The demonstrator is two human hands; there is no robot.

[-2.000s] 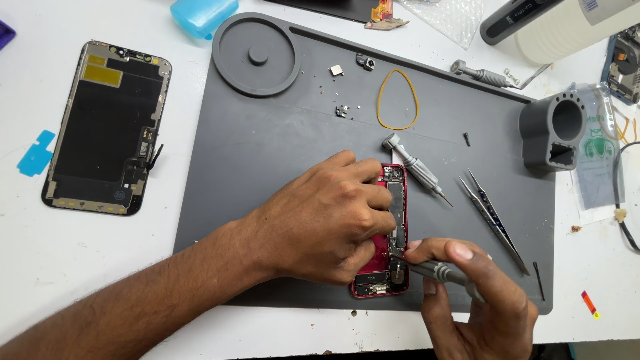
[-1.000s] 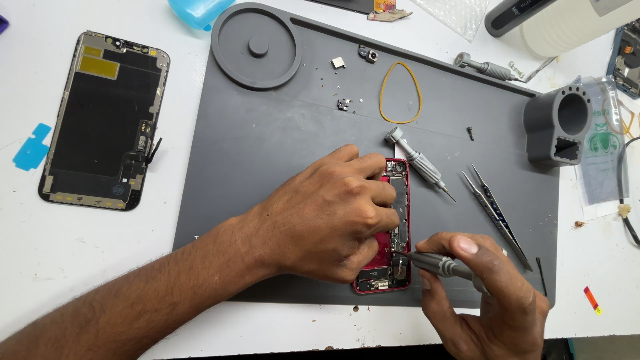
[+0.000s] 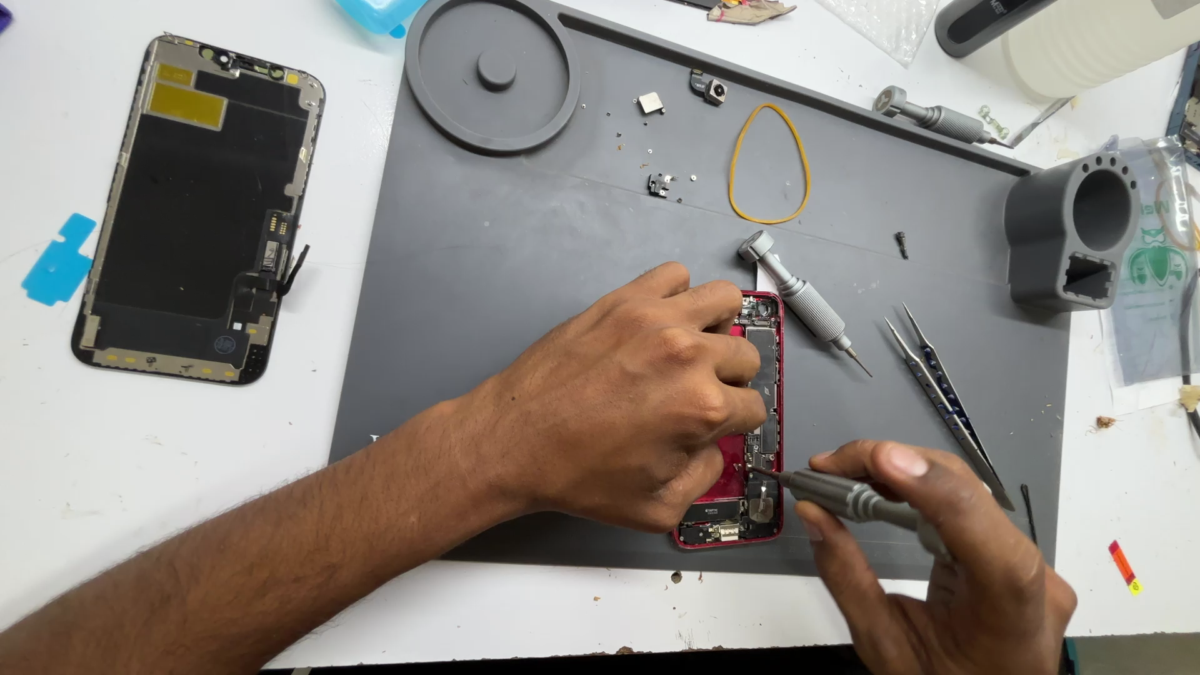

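A red smartphone housing (image 3: 766, 412) with its inner parts exposed lies on a grey silicone repair mat (image 3: 525, 244). My left hand (image 3: 647, 403) rests over its left side, fingers curled on it; what lies beneath the fingers is hidden. Between the thumb and fingers of my right hand (image 3: 937, 544) is a grey precision screwdriver (image 3: 839, 495), its tip at the lower middle of the housing. Just right of the housing lies a second grey screwdriver (image 3: 806, 300). A pair of steel tweezers (image 3: 949, 403) is farther right. The detached display assembly (image 3: 206, 206) lies on the white table at the left.
A yellow rubber band (image 3: 733, 169), a camera module (image 3: 714, 90), a small metal bracket (image 3: 651, 102) and tiny screws lie on the mat's upper part. A grey tool holder (image 3: 1064, 234) stands at its right edge. Another screwdriver (image 3: 937, 120) lies along the top rim.
The screwdriver in my right hand has shifted slightly and is tilted nearer to level, its tip still at the housing's lower part. My left hand has stayed on the housing.
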